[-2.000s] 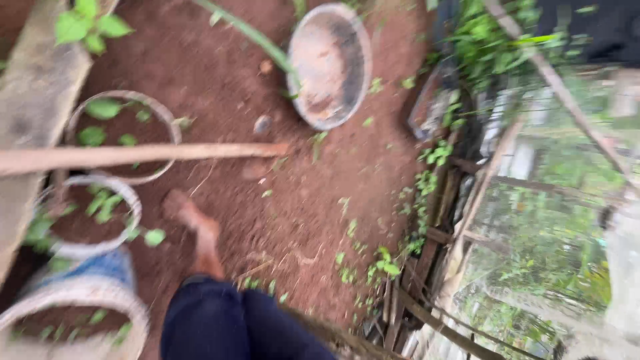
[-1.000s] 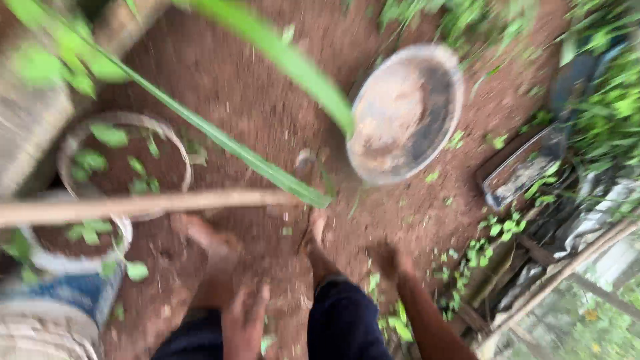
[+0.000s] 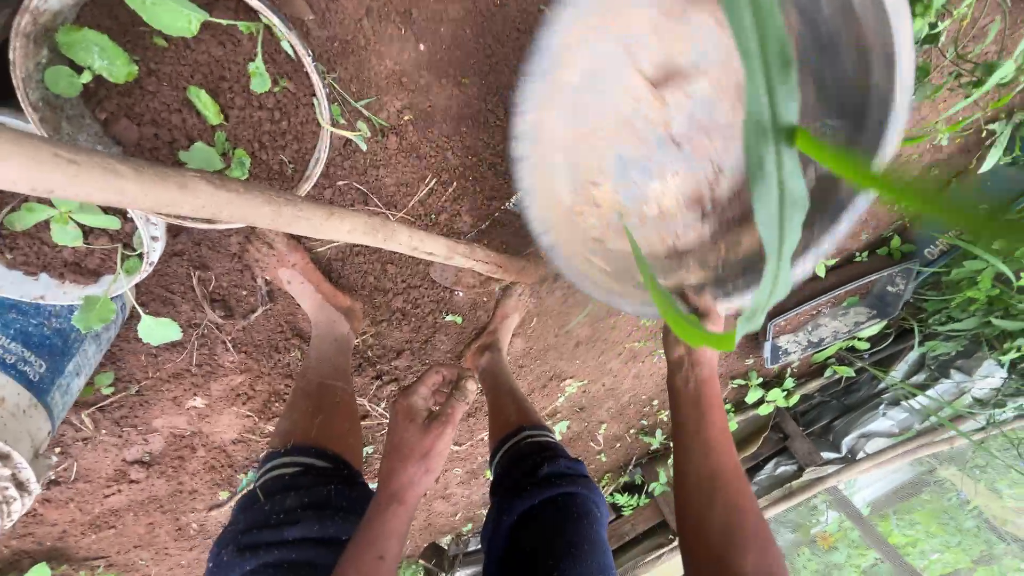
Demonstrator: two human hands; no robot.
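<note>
A round metal basin point(image 3: 640, 152), soiled inside and blurred, fills the upper right of the view. My right hand point(image 3: 698, 320) grips its near rim, partly hidden behind a long green leaf point(image 3: 772, 160). My left hand point(image 3: 432, 408) hovers between my legs with curled fingers and thumb near the fingertips; whether something small is between them cannot be told. A wooden pole point(image 3: 320, 218) slants from the left edge to the ground by my bare feet.
At the upper left, a round container point(image 3: 324, 120) holds soil and seedlings. Below it stands a blue and white bucket point(image 3: 48, 352) of seedlings. A rectangular tray point(image 3: 840, 312) lies at the right beside weeds. Mesh fencing point(image 3: 920, 512) borders the lower right.
The basin stood on the ground before; now my right hand has it by the rim and it looks larger and nearer. My left hand has risen from low between the legs.
</note>
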